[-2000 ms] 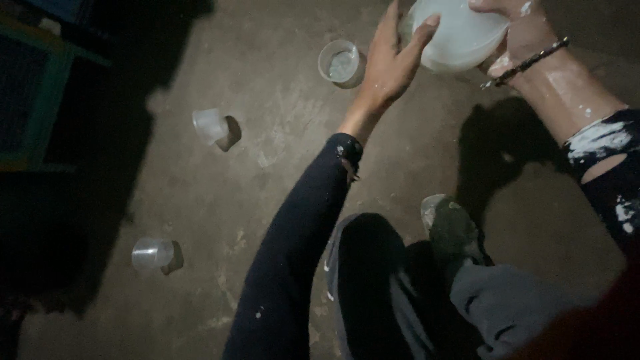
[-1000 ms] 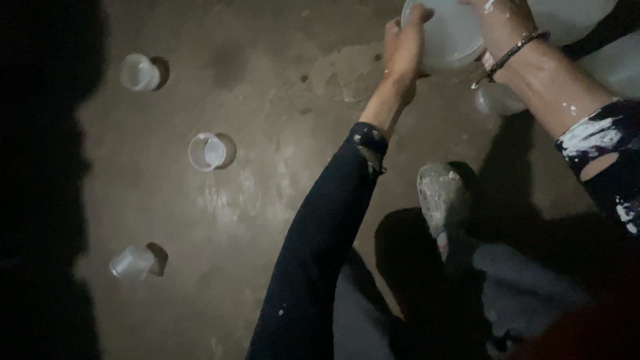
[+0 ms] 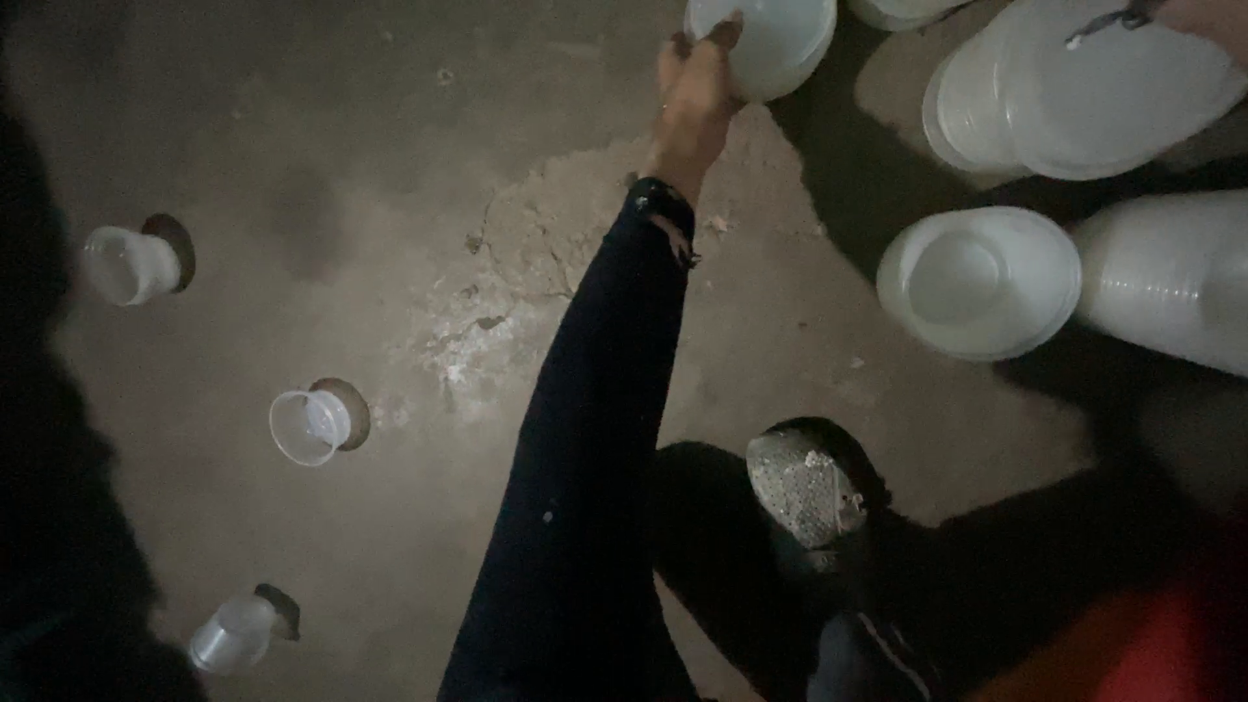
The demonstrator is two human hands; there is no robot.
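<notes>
My left hand (image 3: 697, 102), in a dark sleeve, grips the rim of a translucent plastic tub (image 3: 770, 44) at the top of the head view, thumb over the rim. Of my right hand only the wrist side (image 3: 1204, 21) shows at the top right corner, with a dark bracelet, over a stack of white plastic tubs (image 3: 1082, 97); its fingers are out of frame. Below that stack, a round white tub (image 3: 980, 283) touches another long stack of tubs (image 3: 1160, 278) lying on the floor.
Three clear plastic cups are spread over the concrete floor at the left: an upper one (image 3: 132, 265), a middle one (image 3: 310, 427) and a lower one (image 3: 232, 636). My shoe (image 3: 807, 483) stands at lower centre. Another white tub (image 3: 902, 8) is at the top edge.
Both hands were at one tub; now only my left hand holds a tub, and my right hand has moved away to the right. The view has shifted, showing more stacked tubs.
</notes>
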